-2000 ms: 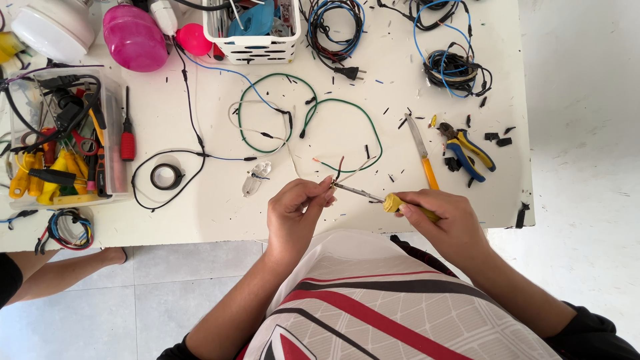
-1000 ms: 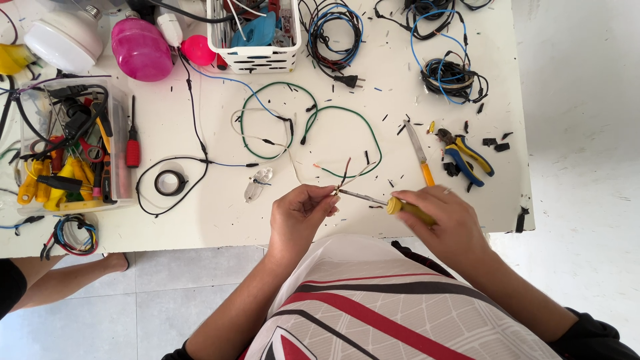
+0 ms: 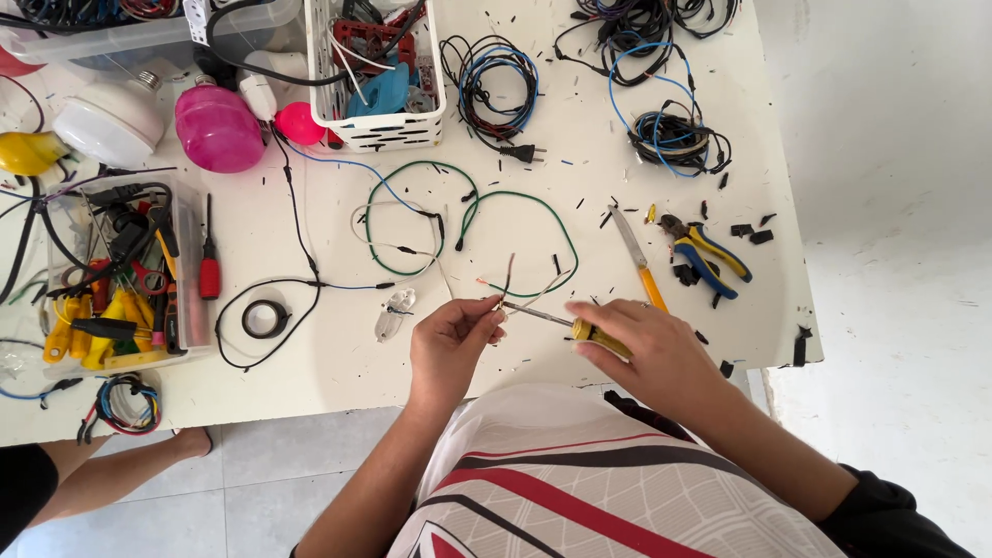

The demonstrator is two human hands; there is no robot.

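Observation:
My left hand (image 3: 453, 345) pinches a small metal part (image 3: 500, 304) between thumb and fingertips; a short brown wire (image 3: 509, 275) rises from it. What the part is exactly cannot be told. In my right hand (image 3: 659, 356) is a screwdriver with a yellow handle (image 3: 601, 339), its shaft pointing left and its tip at the part. Just beyond my hands lies a looped green wire (image 3: 575, 248) with a bare copper end, and a white wire (image 3: 546, 288) crosses beside it. A clear plastic piece (image 3: 394, 315) rests left of my left hand.
Around lie black tape (image 3: 266, 318), an orange-handled knife (image 3: 651, 287), blue-yellow cutting pliers (image 3: 709, 260), a red screwdriver (image 3: 209, 275), a tool box (image 3: 190, 256), a white basket (image 3: 387, 132), coiled cables (image 3: 496, 93), a pink bulb (image 3: 219, 128) and scattered scraps. A person's leg (image 3: 116, 473) shows beyond the table edge.
The screwdriver has come nearer in line with the part in my left hand, and the fingers of my right hand have shifted on its handle. The left hand keeps its pinch.

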